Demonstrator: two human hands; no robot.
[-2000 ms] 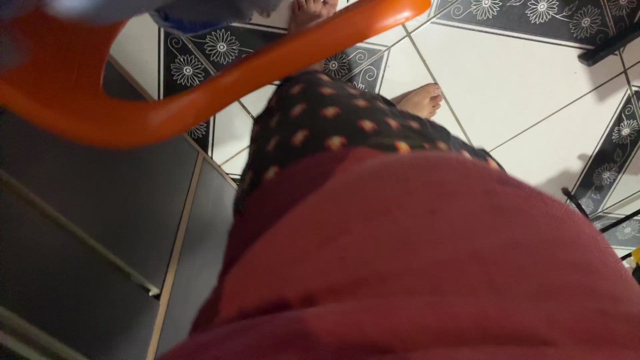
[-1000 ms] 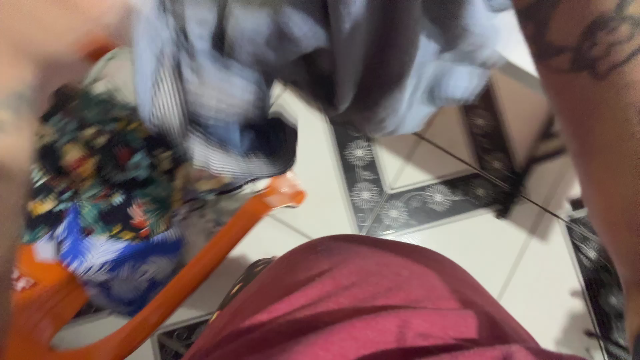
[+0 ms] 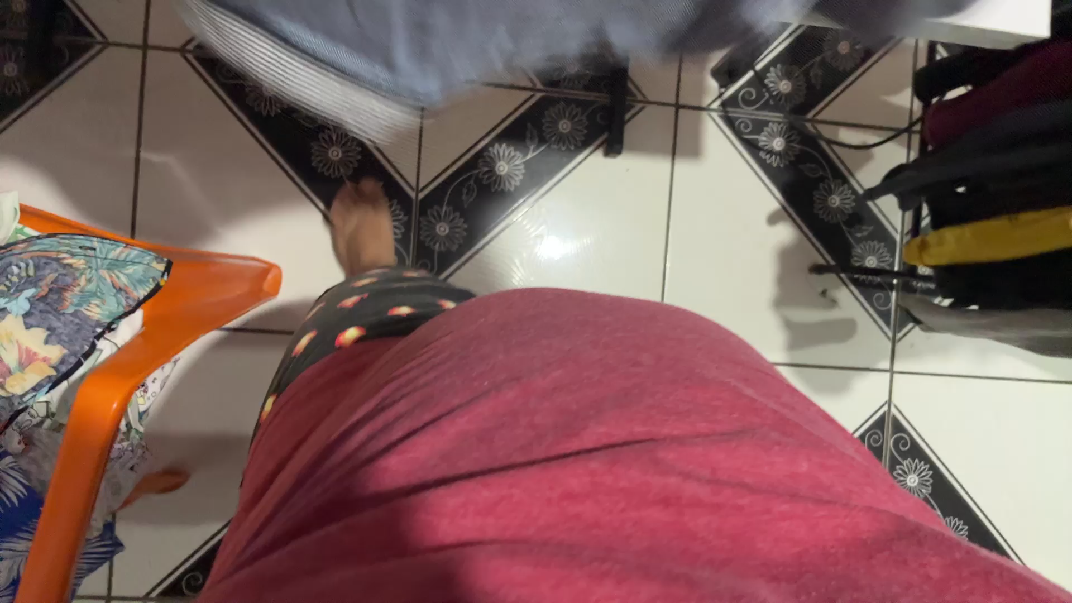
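Neither of my hands shows in the head view. A blue-grey cloth garment (image 3: 469, 42), blurred, hangs across the top edge, with a striped light part at its left; what holds it is out of frame. Below it are my red shirt (image 3: 569, 435) and a bit of dark patterned shorts (image 3: 352, 318). At the left, an orange plastic chair (image 3: 92, 419) bears a pile of printed clothes, with a floral piece (image 3: 67, 293) on top.
My bare foot (image 3: 364, 226) stands on the white tiled floor with black flowered bands. On the right, several dark garments and a yellow one (image 3: 988, 239) hang in a row beside thin black rods. A white surface's corner (image 3: 1005, 21) juts in at the top right.
My forearms, seen at both sides a second ago, have left the view. The blue-grey garment is now nearer the top edge. The view has shifted, bringing the hanging clothes on the right into sight.
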